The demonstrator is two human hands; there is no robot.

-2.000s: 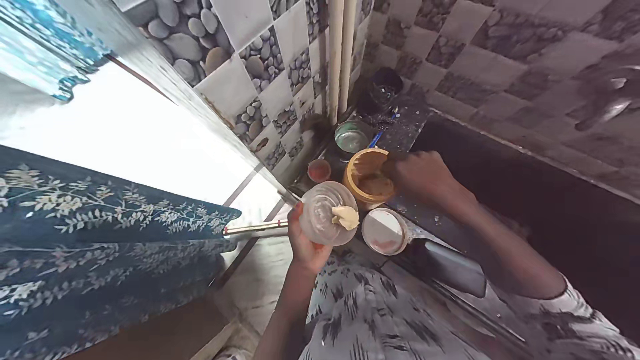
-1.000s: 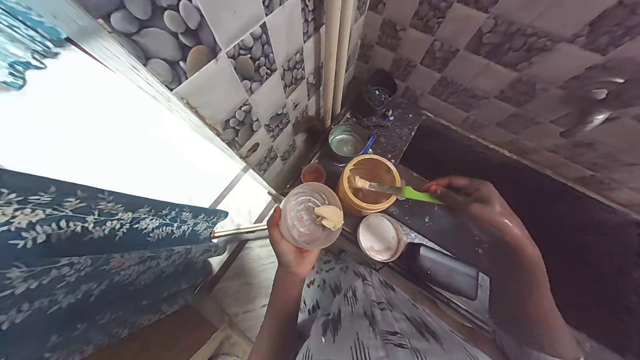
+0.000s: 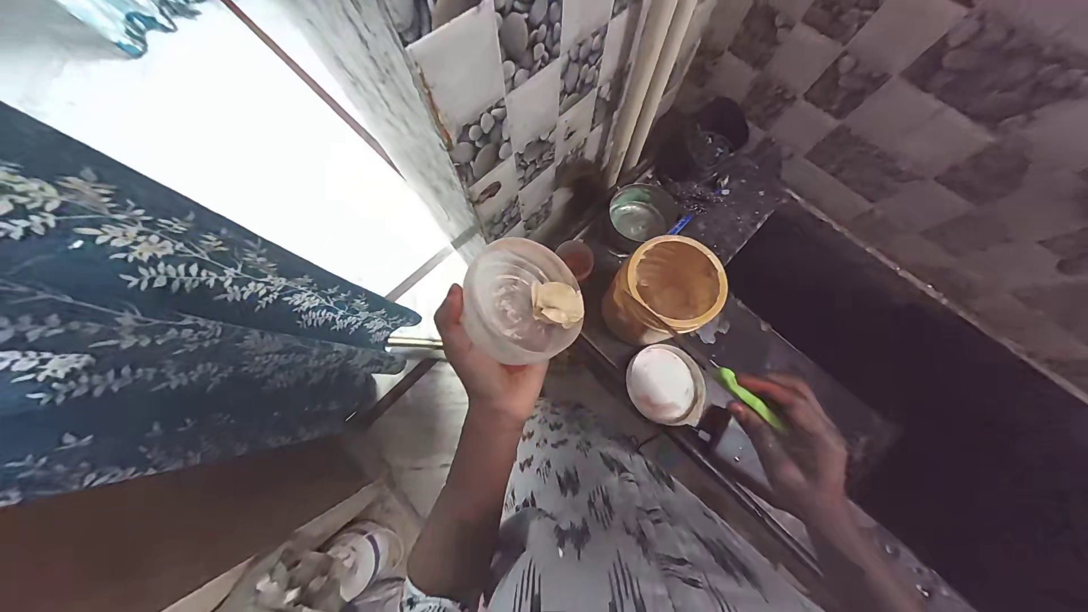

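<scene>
My left hand (image 3: 497, 365) holds a translucent plastic bowl (image 3: 510, 340) from below, tilted toward the camera. A pale yellow lump (image 3: 558, 304) sticks inside it. My right hand (image 3: 799, 438) grips the green handle of a knife or spreader (image 3: 750, 398); its thin blade points up-left, blurred, near the rim of an orange-yellow plastic tub (image 3: 680, 285). The open tub stands on the dark counter to the right of the bowl, with pale residue on its inner wall. Just below it is a round container with a white top or contents (image 3: 661, 384).
Behind the tub are a greenish glass bowl (image 3: 637, 214), a blue-handled item (image 3: 680, 224) and a small reddish cup (image 3: 576, 258). Dark vessels (image 3: 710, 140) stand in the corner by pipes (image 3: 654, 85). A sunken dark basin (image 3: 901, 365) lies to the right, a blue curtain (image 3: 195, 323) to the left.
Two seconds ago my right hand was at the tub; one second ago the blade was over its opening. Now hand and green handle are lower, below the tub. The left hand still holds the bowl.
</scene>
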